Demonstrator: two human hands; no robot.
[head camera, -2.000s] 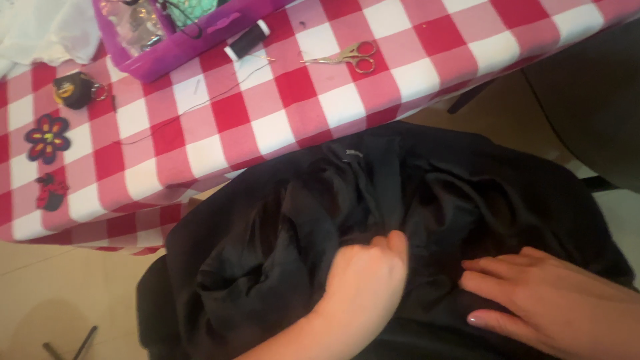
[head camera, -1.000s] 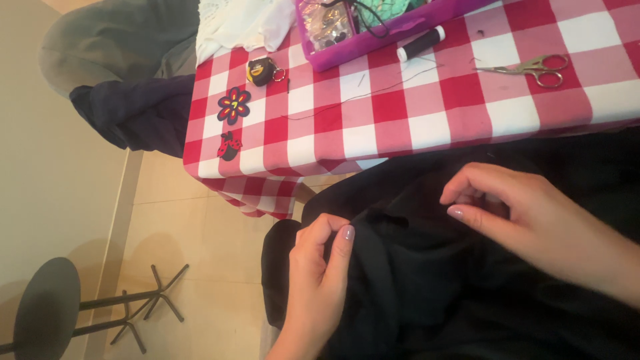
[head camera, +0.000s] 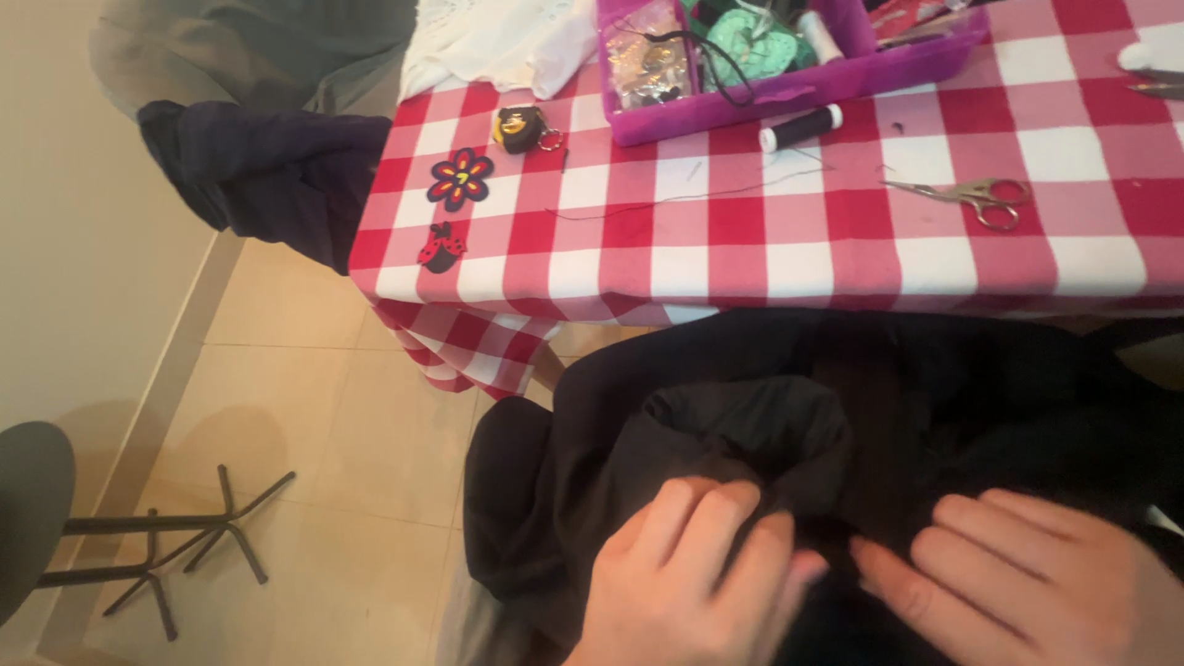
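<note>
A black cloth garment lies bunched below the table's edge, with a tube-like opening in it. My left hand grips its dark fabric with curled fingers, just below that opening. To the right, my right hand rests on the same cloth, its index finger pointing toward my left thumb; whether it pinches the fabric is hidden. On the table are small metal scissors, a spool of black thread and a loose dark thread. A flower patch and a ladybug patch lie at the left.
The checked tablecloth hangs over the table's edge. On it stand a purple sewing box, a small tape measure and white lace-edged cloth. Dark folded cloth lies left of the table. Black metal stool legs stand lower left.
My left hand has moved from the garment's left part onto its middle. My right hand, raised with bent fingers a second ago, is now lower on the cloth. A tube-like opening now shows in the garment.
</note>
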